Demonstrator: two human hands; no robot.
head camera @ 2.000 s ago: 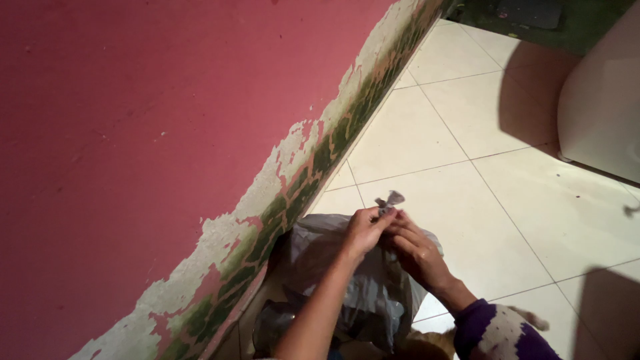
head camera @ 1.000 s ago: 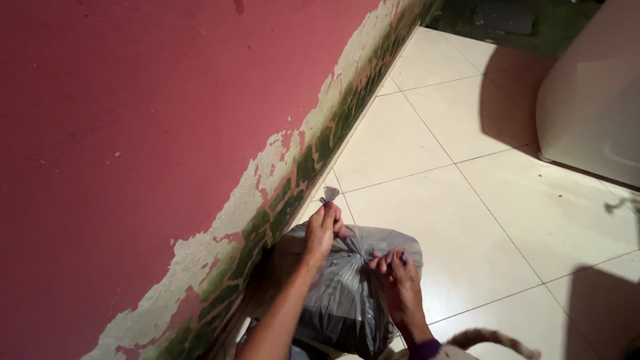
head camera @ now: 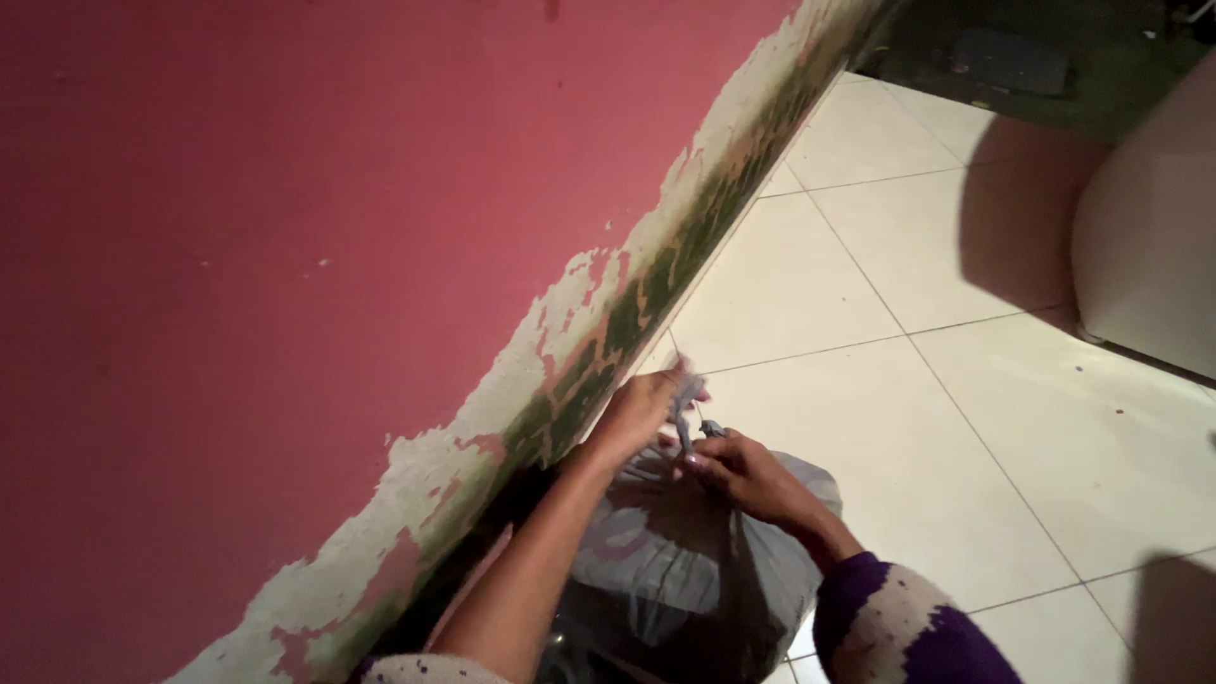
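Note:
A full grey plastic bag (head camera: pixel 665 560) stands on the floor against the wall, its top gathered into twisted ends. My left hand (head camera: pixel 641 413) is at the upper end of one twisted strand, fingers around it and slightly blurred. Just to the right and lower, my right hand (head camera: pixel 746 475) pinches the gathered plastic near the bag's neck, with a short grey end sticking out above the fingers. The two hands are close together above the bag. Whether a knot is formed between them cannot be made out.
A pink wall (head camera: pixel 332 237) with peeling paint and a greenish lower edge runs diagonally on the left. Pale floor tiles (head camera: pixel 950 427) lie to the right. A large whitish rounded object (head camera: pixel 1154 228) stands at the right edge. A dark green area (head camera: pixel 1073 57) is at the top right.
One second ago my hands were apart, each on a gathered part of the bag's top; now they are close together. The animal-like tail seen at the bottom is out of view.

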